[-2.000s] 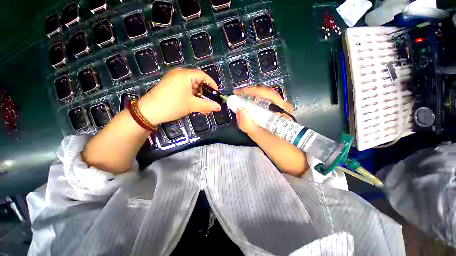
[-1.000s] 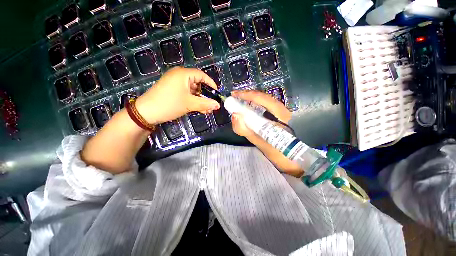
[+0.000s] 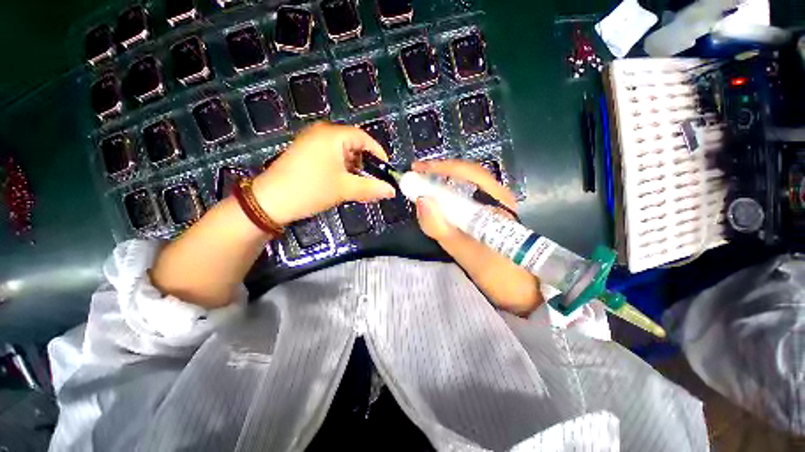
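Observation:
My left hand (image 3: pixel 322 172) pinches a small black watch housing (image 3: pixel 378 165) between thumb and fingers, above the blister tray. My right hand (image 3: pixel 455 199) holds a large clear-white dispensing syringe (image 3: pixel 499 234) with a printed label, slanting down to the right. Its yellowish needle tip (image 3: pixel 397 176) is at the housing's edge; exact contact cannot be told. A green cap (image 3: pixel 593 281) closes the rear, with a pale yellow hose (image 3: pixel 637 316). A thin dark stick (image 3: pixel 494 203) lies alongside the syringe in my right hand. The clear blister tray (image 3: pixel 516 159) holds rows of dark housings.
A white board (image 3: pixel 658 168) with tiny brownish parts lies right, beside a black box (image 3: pixel 755 150) with a red light. A dark rod (image 3: pixel 589 146) lies left of the board. Dark red parts (image 3: pixel 583 53) and a white wipe (image 3: pixel 625 25) are upper right. Another person's sleeve (image 3: pixel 750 327) is at right.
The syringe's rear end swung down and left, then back up and right. The tip stays at the housing. Both hands have barely moved.

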